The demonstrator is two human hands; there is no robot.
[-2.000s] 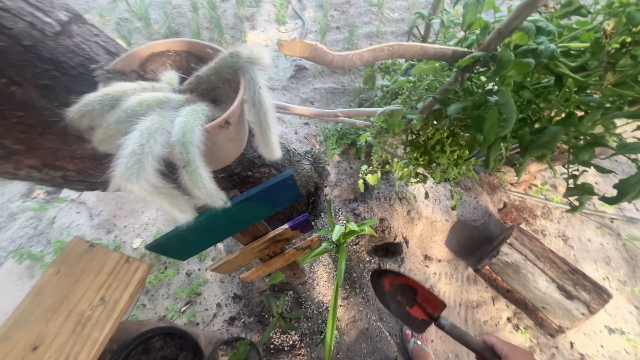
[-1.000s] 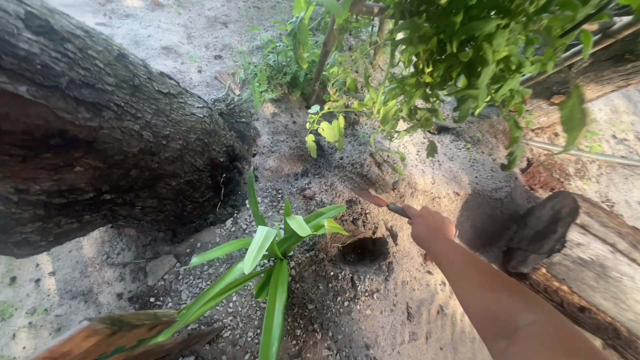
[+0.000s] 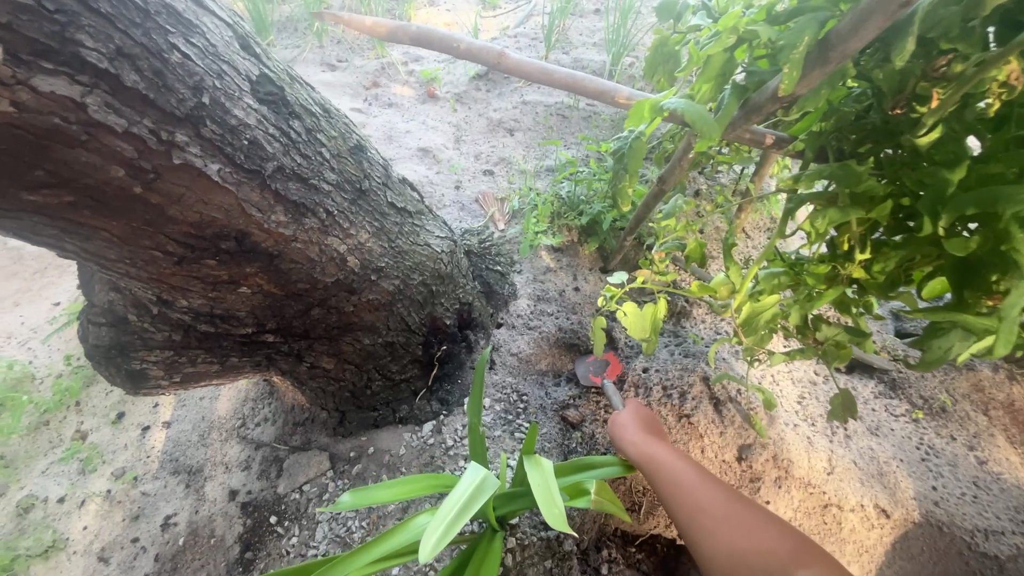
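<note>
My right hand (image 3: pixel 634 428) is closed around the handle of a garden trowel (image 3: pixel 598 369). The trowel's blade, dark with worn red paint, rests at the sandy soil just under some yellow-green leaves (image 3: pixel 642 323). Below and left of the hand grows a strap-leaved green plant (image 3: pixel 496 500) in gravelly ground. Part of a dark hole (image 3: pixel 640 556) shows at the bottom edge, beside the plant and partly behind my forearm. My left hand is out of view.
A thick tree trunk (image 3: pixel 264 208) leans across the left side. Wooden poles (image 3: pixel 512 64) cross at the upper middle, and dense leafy plants (image 3: pixel 920 184) fill the upper right. A flat stone (image 3: pixel 304 470) lies near the trunk's base.
The trowel and my right hand have moved away from beside the hole, up toward the yellow-green leaves. The view has shifted strongly; the potted cactus and boards of the oldest frame are out of sight.
</note>
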